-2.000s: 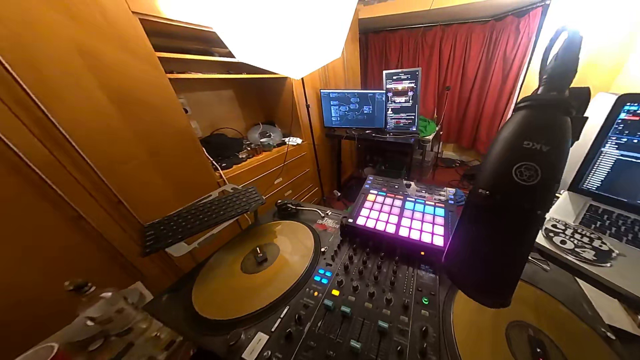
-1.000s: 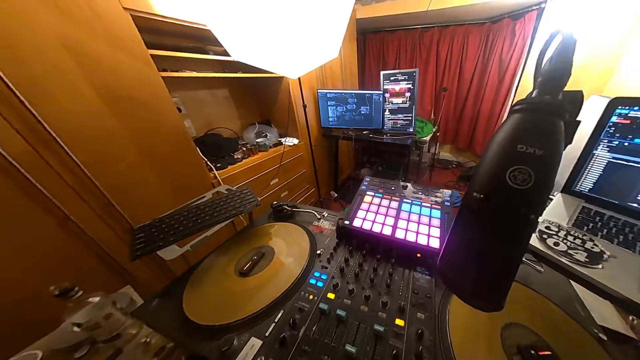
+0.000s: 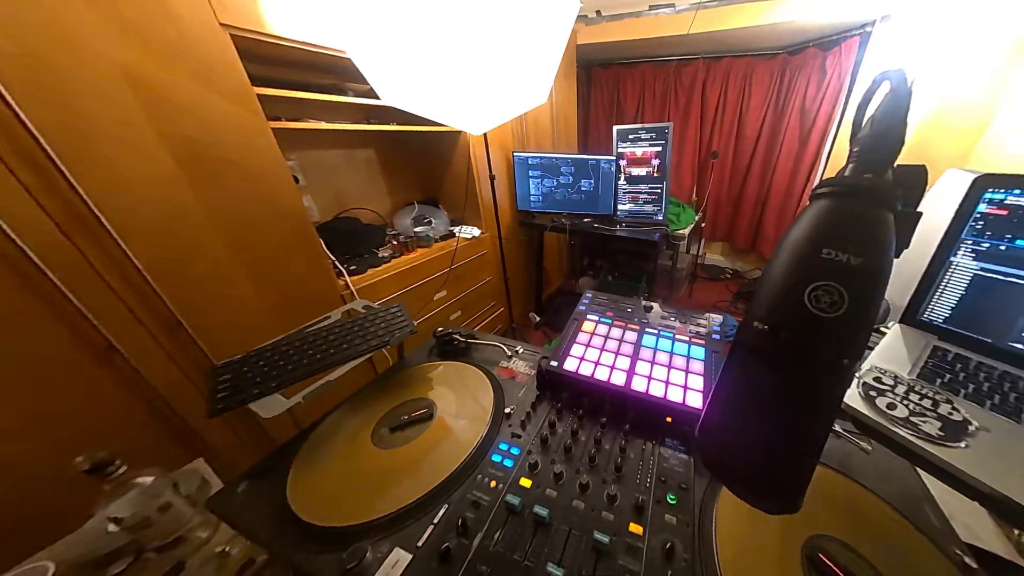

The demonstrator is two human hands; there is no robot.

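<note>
Neither my left hand nor my right hand shows in the head view. A DJ mixer with knobs, faders and lit buttons lies low in the middle. Left of it is a turntable carrying a gold record, a small dark device on its label. A second gold record lies at the lower right, partly cut off by the frame. Behind the mixer sits a pad controller with pads lit pink, blue and orange. A black AKG microphone hangs upside down in front, hiding part of the right turntable.
A black keyboard rests tilted on a stand at left. An open laptop stands at right, with a round sticker. Farther back are two monitors, a bright light on a pole and red curtains. A glass bottle is at lower left.
The device on the left record's label points another way than before. Some lit buttons on the mixer differ from the earlier frames.
</note>
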